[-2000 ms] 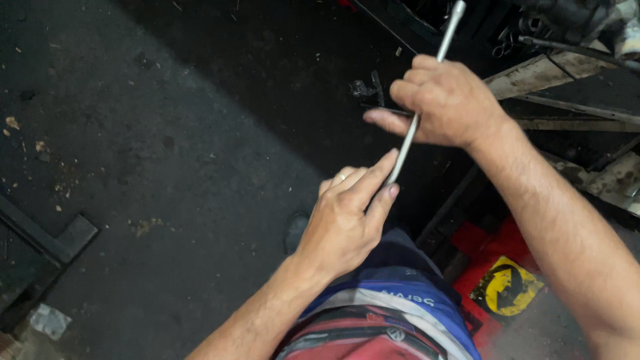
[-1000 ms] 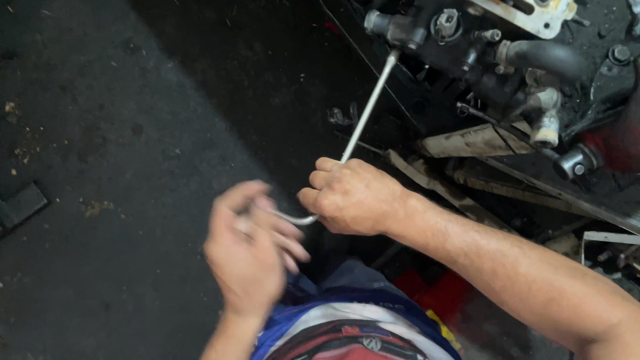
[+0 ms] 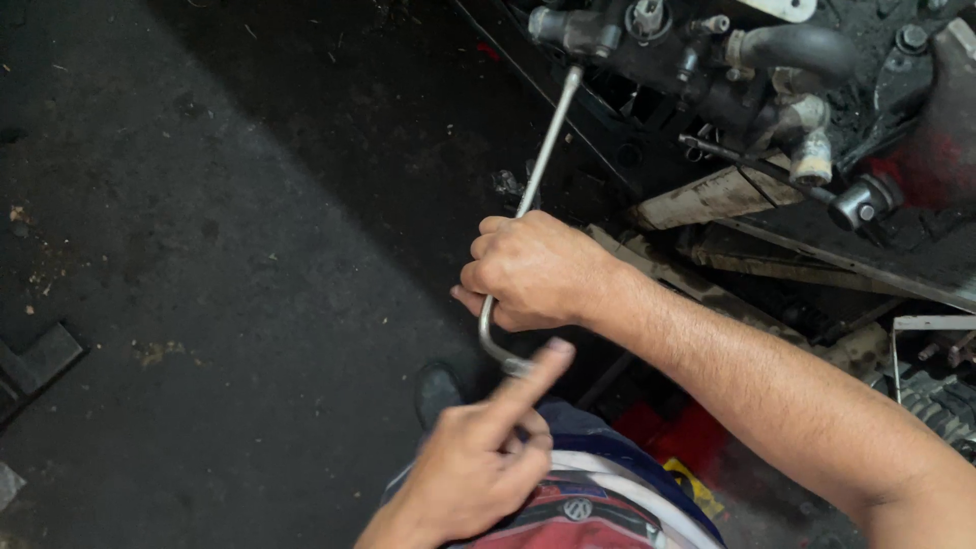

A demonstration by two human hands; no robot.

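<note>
A long metal L-shaped socket wrench [image 3: 547, 162] slants up from my right hand [image 3: 534, 271], which is closed around its shaft just above the bend. The wrench's far end touches the underside of an engine part with a metal pipe stub [image 3: 568, 32]. Below the bend, my left hand [image 3: 484, 465] has its index finger extended at the short end of the wrench; its other fingers are curled and it is slightly blurred. Whether that finger presses on the wrench or only passes in front of it, I cannot tell.
A black curved hose [image 3: 801, 52] and a socket with a bar [image 3: 865, 202] are on the engine at the upper right. Below lie a pale metal beam [image 3: 709, 194] and a red object [image 3: 671, 435]. A dark metal bracket [image 3: 46, 354] rests on the floor at the left.
Two seconds ago both hands held the wrench away from the engine; now its far end is at the engine part. Since one second ago, my left hand has moved around the wrench's short end.
</note>
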